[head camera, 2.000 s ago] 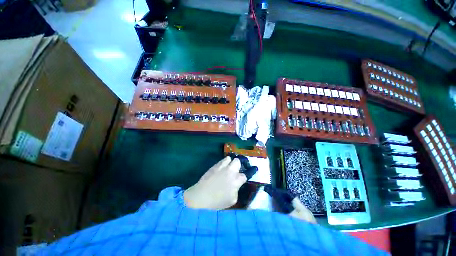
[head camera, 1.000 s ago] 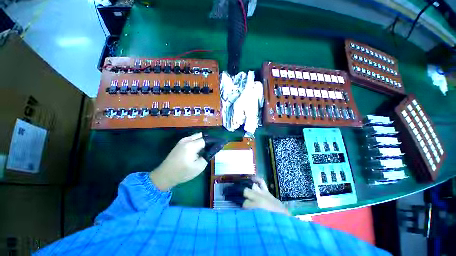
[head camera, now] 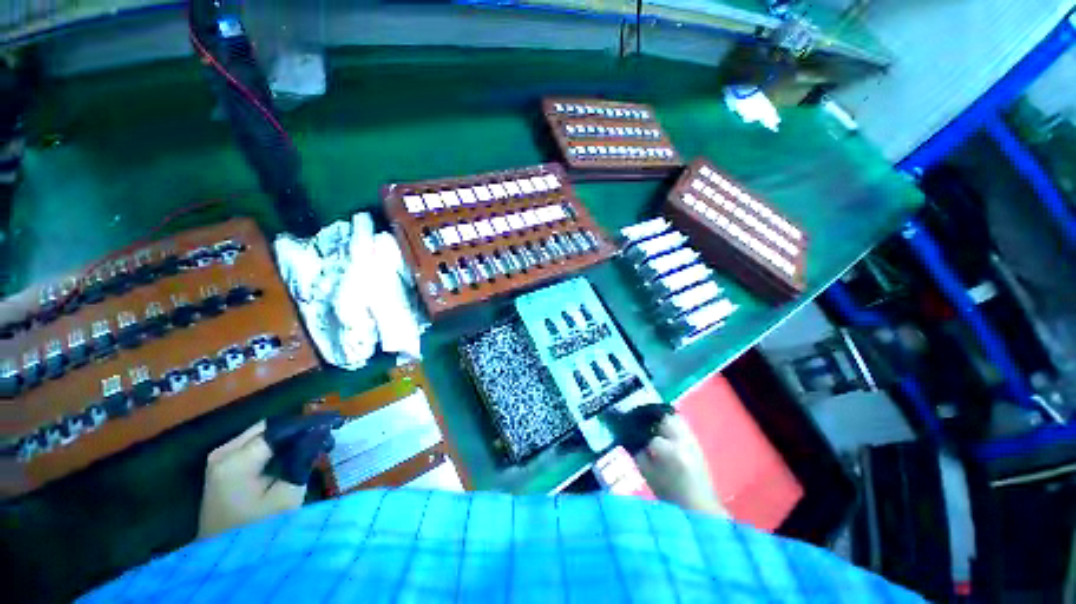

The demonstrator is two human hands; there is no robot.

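The small orange-brown jig base (head camera: pixel 407 380) lies in front of me with two silver heatsinks (head camera: pixel 384 439) in it, the nearer one partly cut off by my sleeve. My left hand (head camera: pixel 262 470), with black-covered fingertips, is at the jig's left edge; its grip is unclear. My right hand (head camera: pixel 670 458), also with black-covered fingertips, is at the near end of the teal-green cover plate (head camera: pixel 564 309); whether it grips the plate is unclear. The plate lies along the right side of the black screw box (head camera: pixel 507 383), full of tiny silver specks.
A large transistor tray (head camera: pixel 254 309) is at left, beside crumpled white cloth or gloves (head camera: pixel 352 289). A second parts tray (head camera: pixel 439 289) is at centre. Finned bars (head camera: pixel 678 281) and spare trays (head camera: pixel 743 230) stand farther right. A red-lined bin (head camera: pixel 749 454) is below the bench edge.
The view has swung right. My right hand has moved from the nearer heatsink to the cover plate's near end. My left hand remains near the jig's left side.
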